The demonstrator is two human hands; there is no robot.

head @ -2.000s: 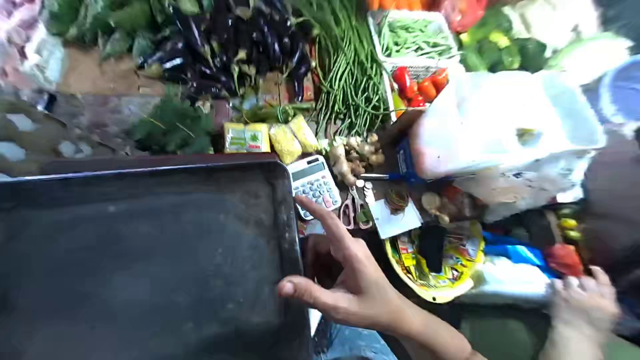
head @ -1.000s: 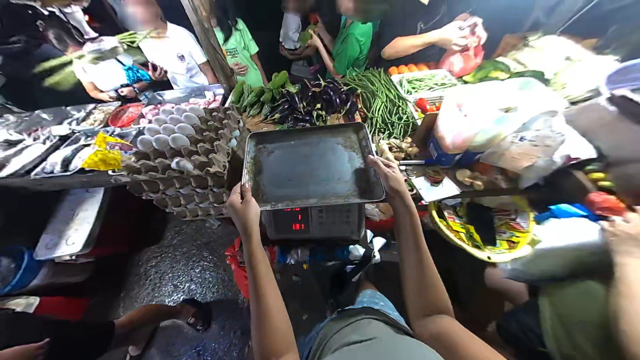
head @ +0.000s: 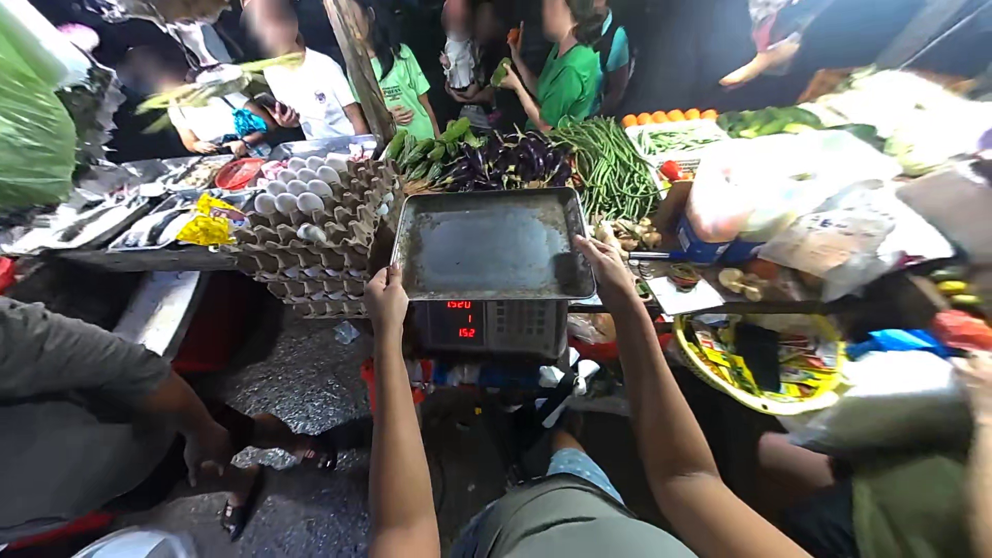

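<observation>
A shallow rectangular metal tray (head: 492, 244) with a worn, stained inside sits over a digital weighing scale (head: 519, 329) with red lit digits. My left hand (head: 387, 298) grips the tray's near left corner. On its right edge, my right hand (head: 607, 271) has the thumb over the rim. Behind the tray lie purple eggplants (head: 508, 161) and long green beans (head: 612, 167). Left of it stands a stack of cardboard egg trays (head: 325, 260) with white eggs (head: 291, 198) on top. Whether the tray rests fully on the scale I cannot tell.
A yellow basket (head: 775, 404) of packets is at the right, below ginger (head: 632, 232) and a filled plastic bag (head: 775, 186). Fish (head: 101, 221) lie on the left stall. A person in a grey shirt (head: 70, 411) is at the left; several people stand behind the stall.
Two seconds ago the tray was at the left, with one hand visible at its edge; now both hands hold it over the scale. The view has shifted widely. A person in grey has come in at the left.
</observation>
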